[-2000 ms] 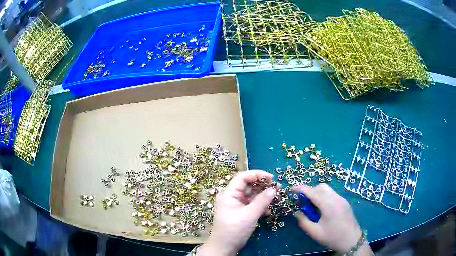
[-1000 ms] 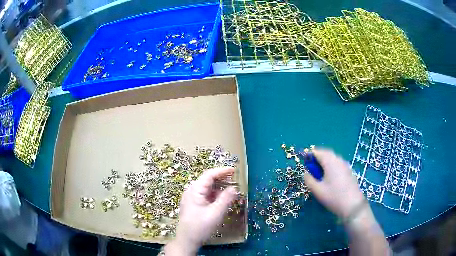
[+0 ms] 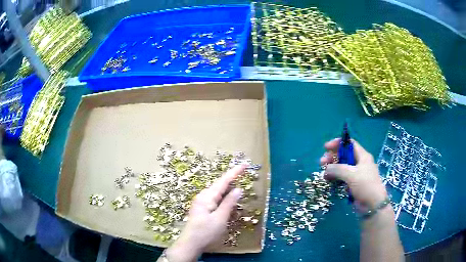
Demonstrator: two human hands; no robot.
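Note:
My left hand (image 3: 212,210) is over the right part of the cardboard tray (image 3: 127,123), above the pile of small shiny pieces (image 3: 179,187). Its fingers are apart and I see no piece in them. My right hand (image 3: 357,174) holds the blue-handled cutters (image 3: 346,151), dark jaws pointing away from me. It is above the right side of the loose heap of small pieces (image 3: 306,204) on the green bench. Whether it also holds a piece cannot be told.
A blue bin (image 3: 158,79) with scattered pieces stands behind the tray. Gold frames (image 3: 393,69) lie at the back right and more gold frames (image 3: 43,115) at the far left. A silver frame (image 3: 411,179) lies right of my right hand. A person's light sleeve (image 3: 9,179) shows at the left edge.
My left hand has gone from the bench heap to over the tray, and its fingers have opened. My right hand has moved up and right, with the cutters turned upward. The whole view has shifted slightly.

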